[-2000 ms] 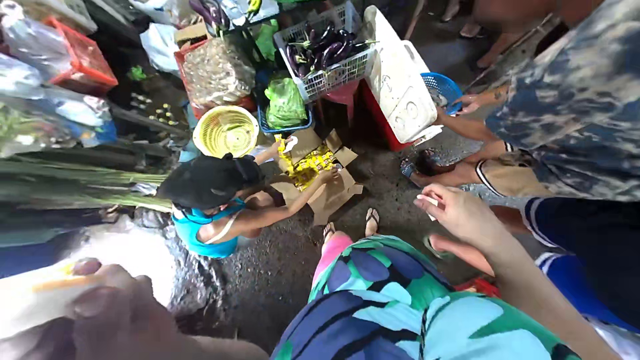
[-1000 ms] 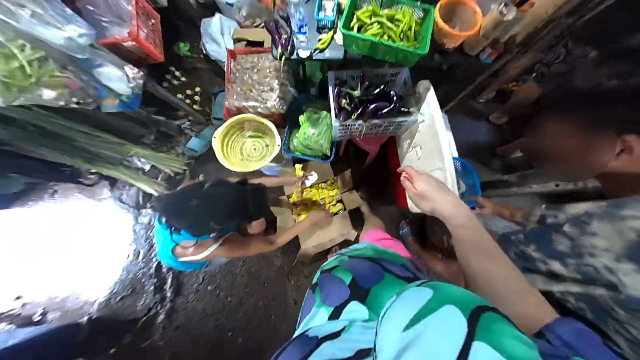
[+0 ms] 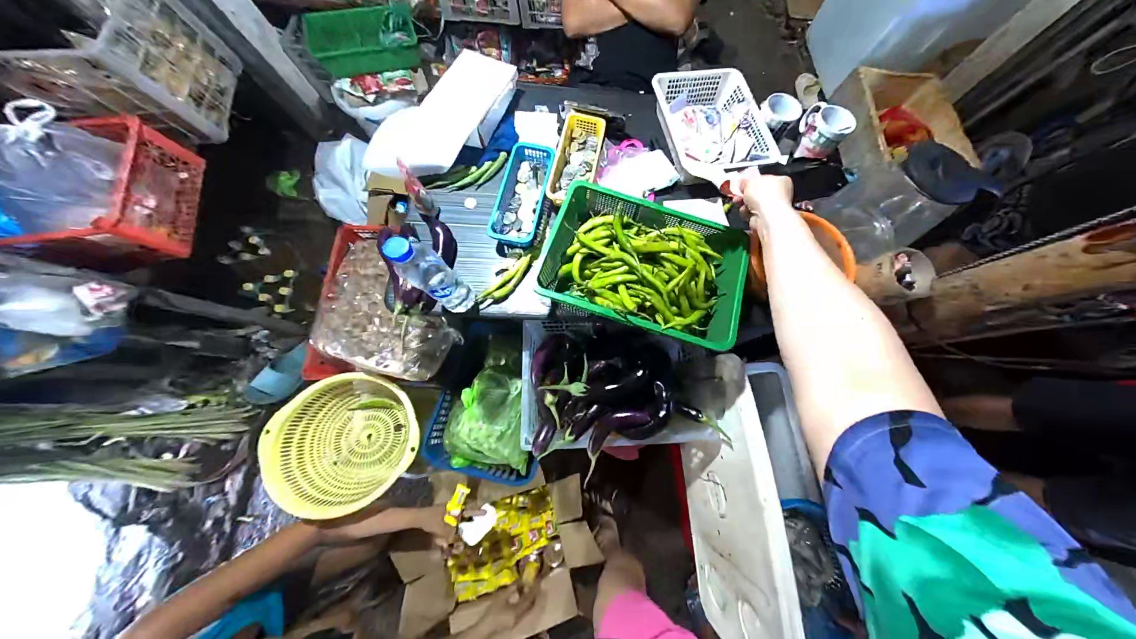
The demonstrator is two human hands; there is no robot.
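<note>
My right hand (image 3: 761, 195) reaches over the far right corner of a green plastic basket (image 3: 729, 306) of long green chili peppers (image 3: 639, 271). Its fingers are closed at the near edge of a white plastic basket (image 3: 666, 115) with papers and small items; something small and pale shows at the fingertips, too small to name. My left hand is out of view. Left of the peppers stand a blue tray of coins (image 3: 522, 193) and a yellow tray of coins (image 3: 577, 158). Purple eggplants (image 3: 612, 382) lie in a crate just below.
A water bottle (image 3: 430, 273), a yellow colander (image 3: 339, 444) and bagged greens (image 3: 486, 417) are at left. Below, another person's hands are at a cardboard box (image 3: 555, 599) of yellow packets. A white cooler lid (image 3: 745, 532) leans at right, near an orange bucket (image 3: 830, 244). Another person stands beyond the table.
My right hand has moved forward, from above the white lid to the white basket. My left hand, seen at the lower left two seconds ago, has left the view. The view has shifted toward the table.
</note>
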